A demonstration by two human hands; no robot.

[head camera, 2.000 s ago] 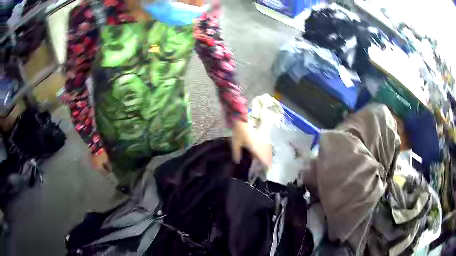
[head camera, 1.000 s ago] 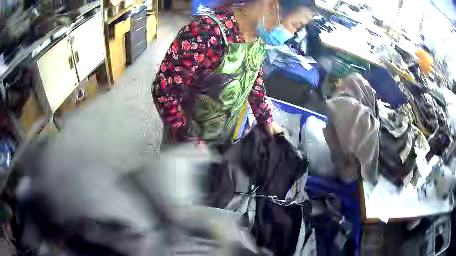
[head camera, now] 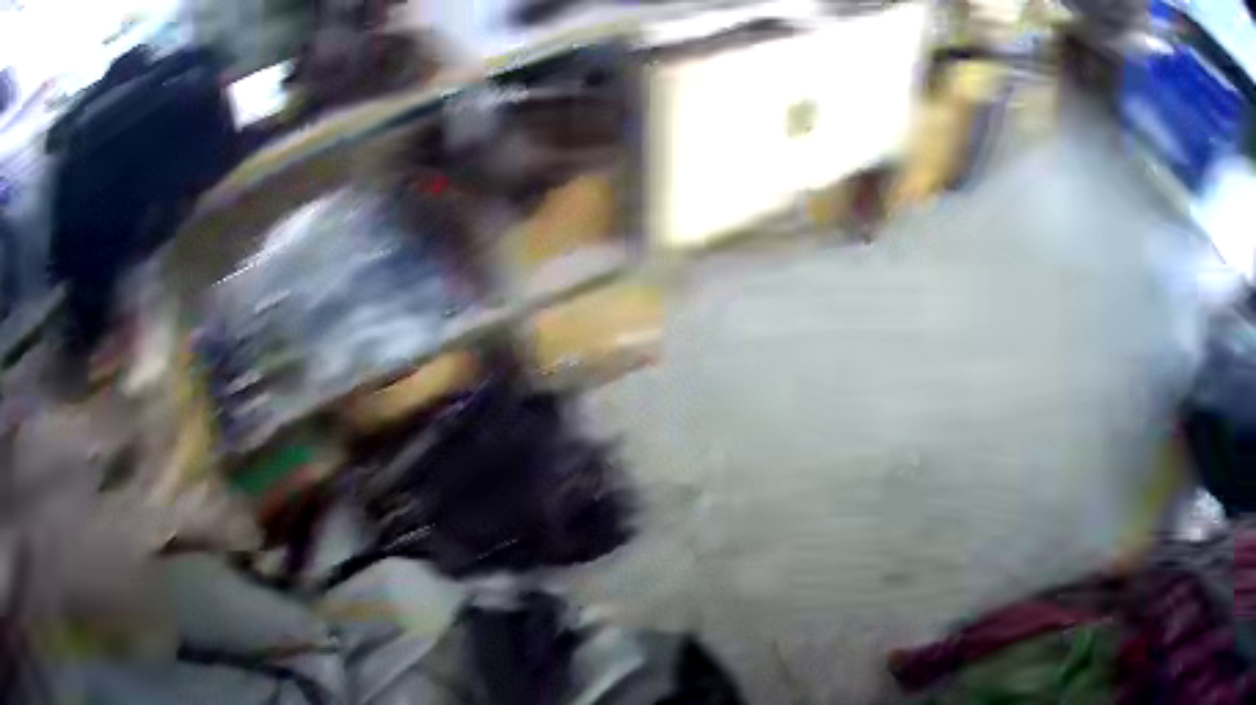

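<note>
The picture is strongly blurred. Neither of my hands can be made out. Nearest in front of me, a heap of grey and black cloth (head camera: pixel 517 647) lies along the bottom edge, left of centre. A dark cloth bundle (head camera: pixel 517 482) sits just beyond it, low beside the shelving. Whether anything holds the near cloth cannot be seen.
A grey floor aisle (head camera: pixel 882 413) runs through the middle and right. A white cabinet (head camera: pixel 785 124) stands at the back. Shelving with a pale bagged pile (head camera: pixel 331 296) is on the left. A person's red patterned sleeve and green garment (head camera: pixel 1047 668) show at the bottom right.
The view has swung left. The person in green and red has shifted to the bottom right corner, the cabinet has moved toward the right, and the black bundle they touched has left the view.
</note>
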